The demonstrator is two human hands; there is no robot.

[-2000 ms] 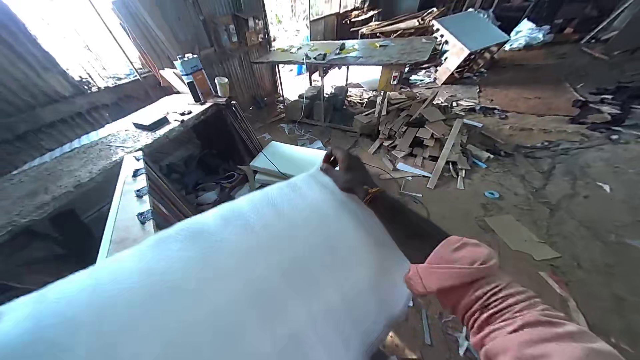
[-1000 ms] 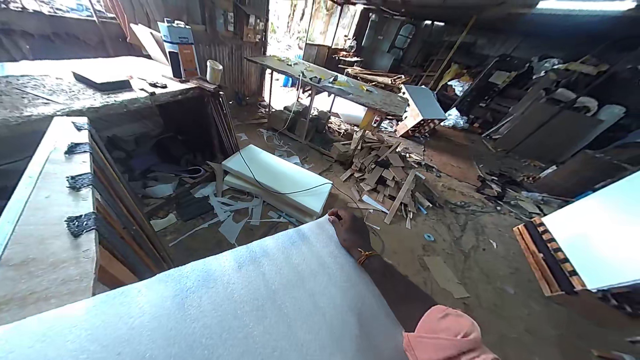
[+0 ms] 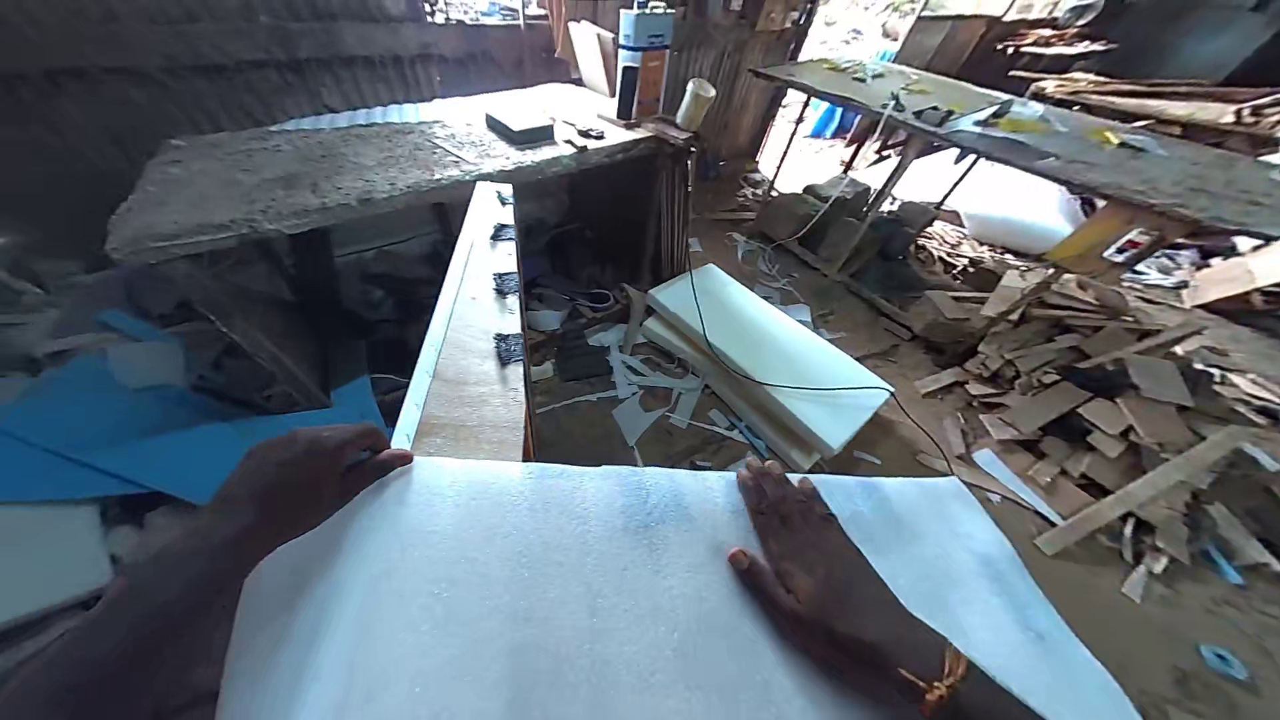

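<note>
A white foam sheet (image 3: pixel 560 580) fills the lower middle of the head view and overlaps the near end of a wooden frame (image 3: pixel 470 400) with dark webbing ends along its top. My left hand (image 3: pixel 300 480) grips the sheet's far left corner, thumb and fingers pinched at the edge beside the frame's pale rail. Flat on the sheet lies my right hand (image 3: pixel 815 560), fingertips at its far edge and thumb apart; an orange string is around the wrist. What lies under the sheet is hidden.
A cream foam block (image 3: pixel 770 360) with a black cable across it lies on the littered floor. Behind stands a rough workbench (image 3: pixel 280 180) with a dark box (image 3: pixel 520 127). Wood offcuts (image 3: pixel 1090 400) are heaped at right, below a long table (image 3: pixel 1060 140). Blue sheets (image 3: pixel 120 430) lie at left.
My left hand has come into view, holding the sheet's left corner. My right hand, at the sheet's far right corner before, now rests flat on it. The view has turned left.
</note>
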